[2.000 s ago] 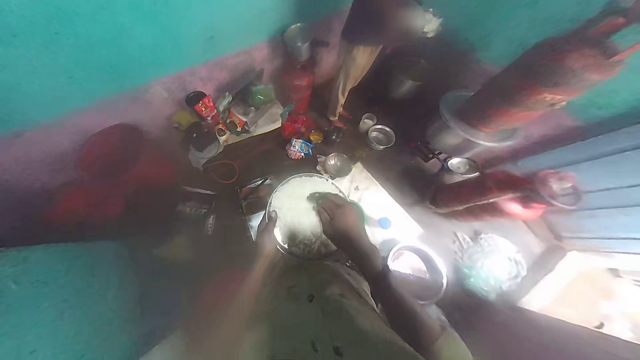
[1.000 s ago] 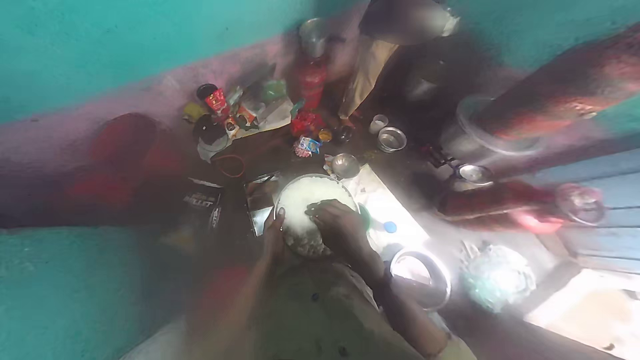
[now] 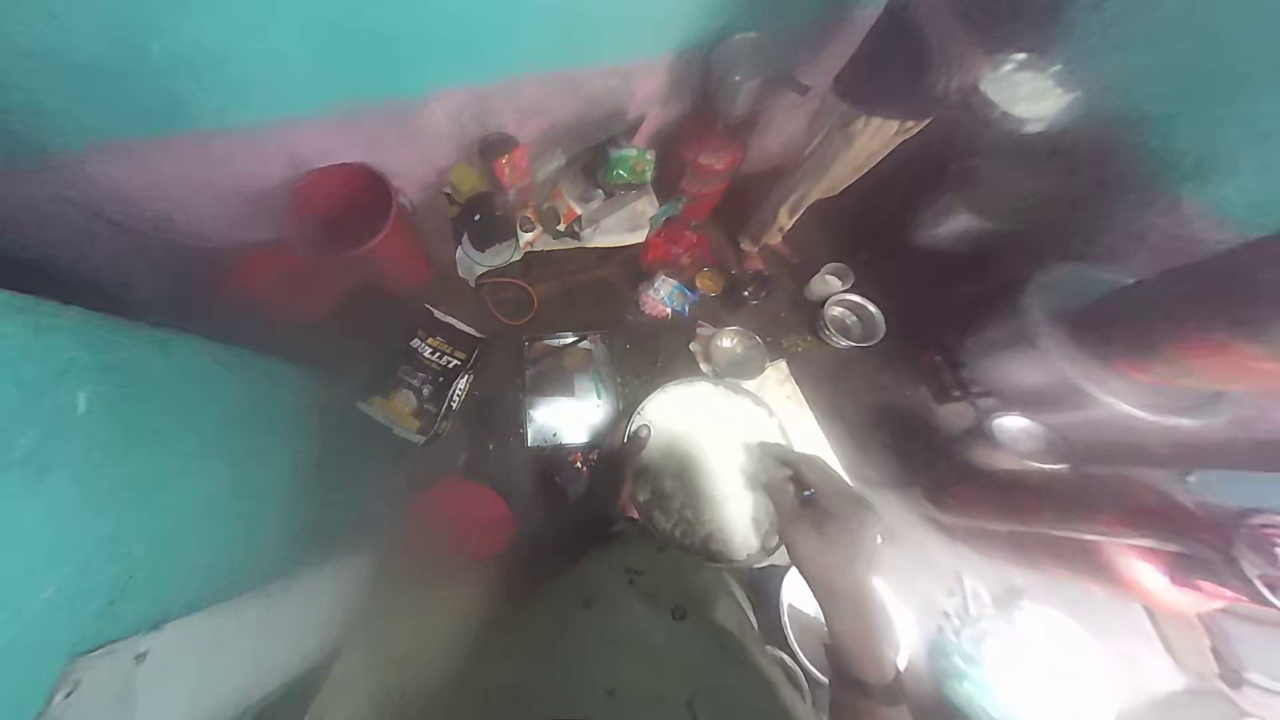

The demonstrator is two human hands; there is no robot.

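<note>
A round metal pan [image 3: 690, 400] of white flour-like powder is in front of my body, brightly lit and tilted. My left hand [image 3: 637, 465] grips its left rim, mostly in shadow. At the right side my right hand [image 3: 815, 500] reaches over the rim, its fingers at the powder; whether they hold any is hidden. A small metal bowl [image 3: 737, 353] stands just beyond the pan. To the left lies a shiny rectangular tray or box [image 3: 570, 390]. Another round metal vessel [image 3: 805, 620] is partly hidden below my right forearm.
A black printed box [image 3: 425, 375] and a red bucket [image 3: 350, 215] are at left. Packets and jars stand on a low board [image 3: 610, 225] at the back. A metal bowl [image 3: 852, 320] and a cup [image 3: 830, 282] are beyond at right. Another person's legs [image 3: 840, 170] are at the back.
My right hand has moved from over the middle of the pan toward its right side. My left hand stays at the left rim. The view has shifted, showing the shiny tray more fully.
</note>
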